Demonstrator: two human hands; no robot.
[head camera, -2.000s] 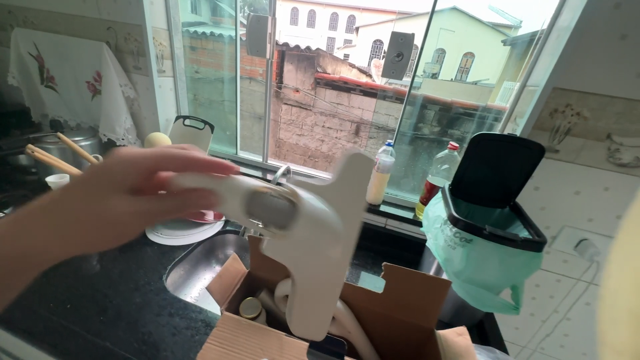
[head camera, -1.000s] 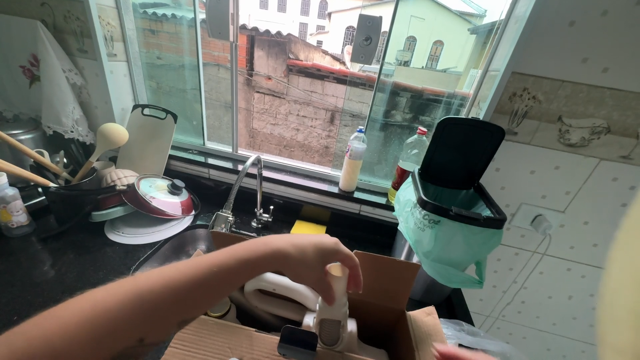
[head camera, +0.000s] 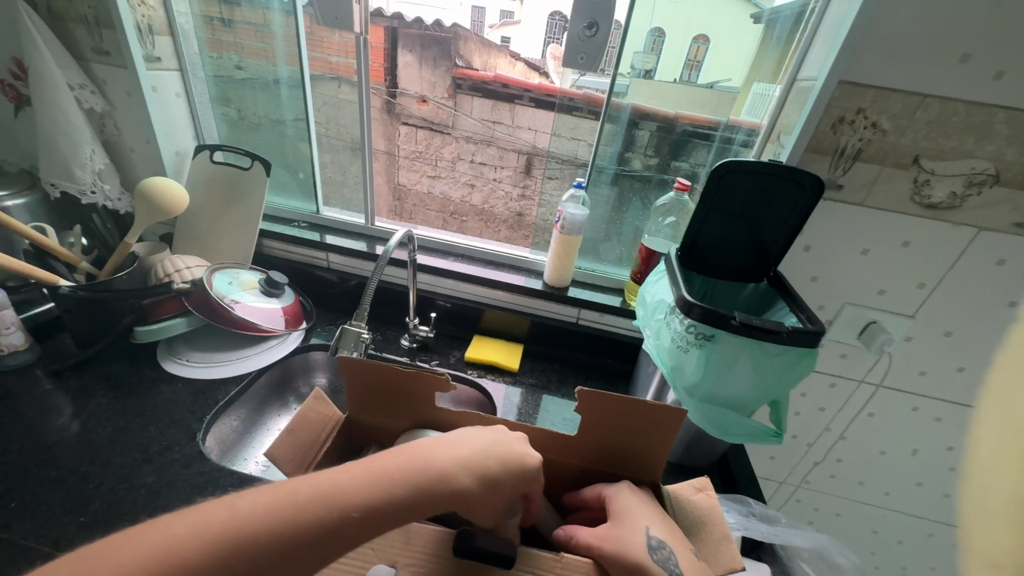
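Observation:
An open cardboard box (head camera: 512, 428) stands at the bottom centre, its flaps raised around it. My left hand (head camera: 492, 472) reaches down into the box with its fingers curled; they are partly hidden, and a pale part shows just beneath them. To its right, my right hand (head camera: 620, 524) is inside the box's right side, fingertips touching a whitish piece (head camera: 546, 518) between the two hands. A black part (head camera: 485, 547) lies at the box's near edge, below my left hand. Most of the box's contents are hidden by the hands and flaps.
Behind the box are a steel sink (head camera: 240, 424), a faucet (head camera: 411, 296) and a yellow sponge (head camera: 494, 353). Plates, a lidded pan (head camera: 240, 300) and utensils stand left. Two bottles line the window sill; a lined trash bin (head camera: 744, 320) is at right.
Two seconds ago my left hand held a white appliance part above the box; now that hand is down inside the box. My right hand has come into the box from the lower right.

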